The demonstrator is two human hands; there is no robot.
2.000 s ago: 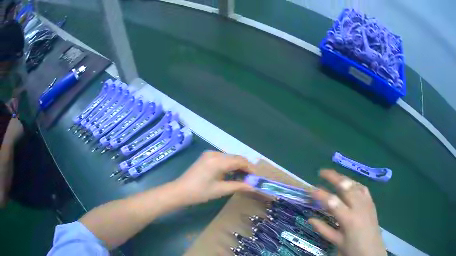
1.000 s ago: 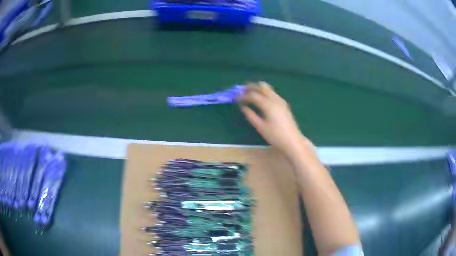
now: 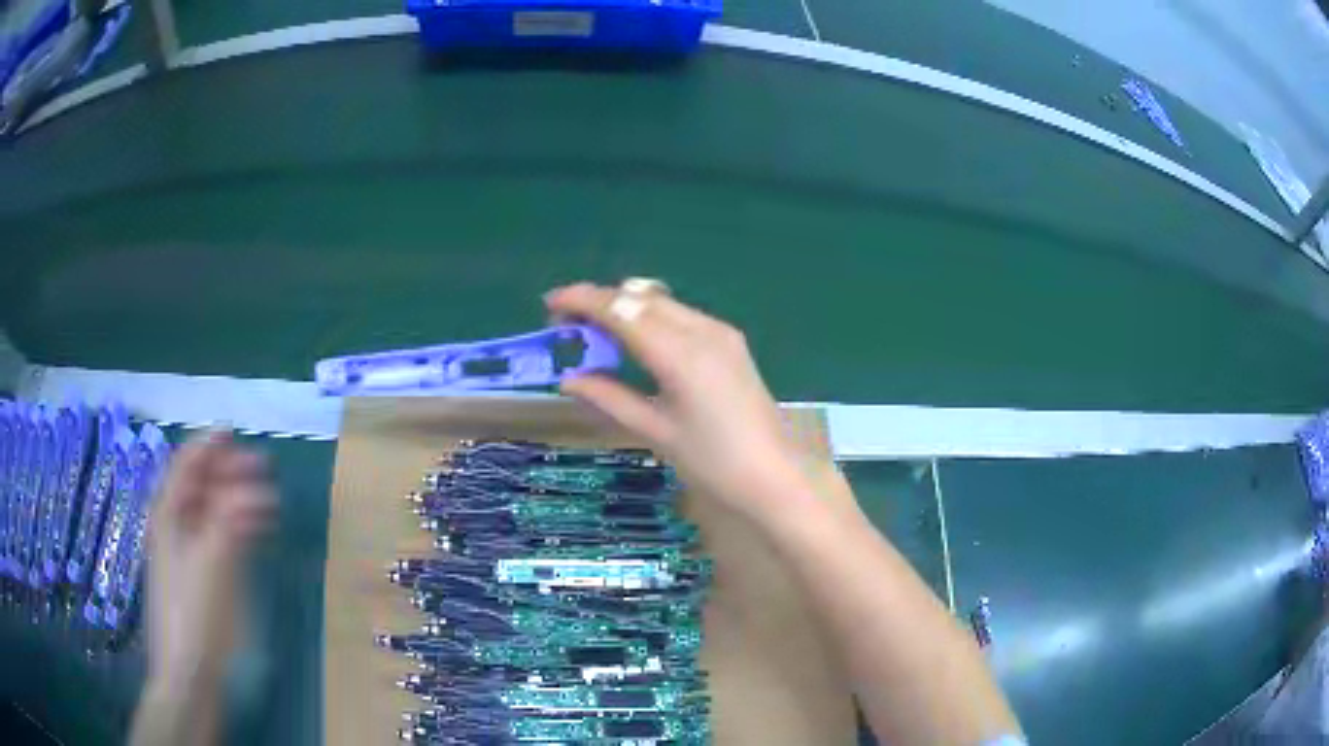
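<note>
My right hand holds an empty purple housing half by its wider curved end, over the pale rail at the cardboard's far edge. The hollow inside faces up. My left hand is blurred, at the left between the filled housings and the cardboard, with nothing seen in it. Circuit boards with dark lead wires lie in a stacked row on the cardboard sheet, wires and metal ends to the left.
Filled housings stand side by side at the far left. A blue bin sits beyond the green conveyor belt. The pale rail runs between belt and bench. Purple parts lie at the right edge and upper right.
The view has swung right from the filled housings. My right hand took the housing half from the belt and brought it nearer and leftward. My left hand has come into view.
</note>
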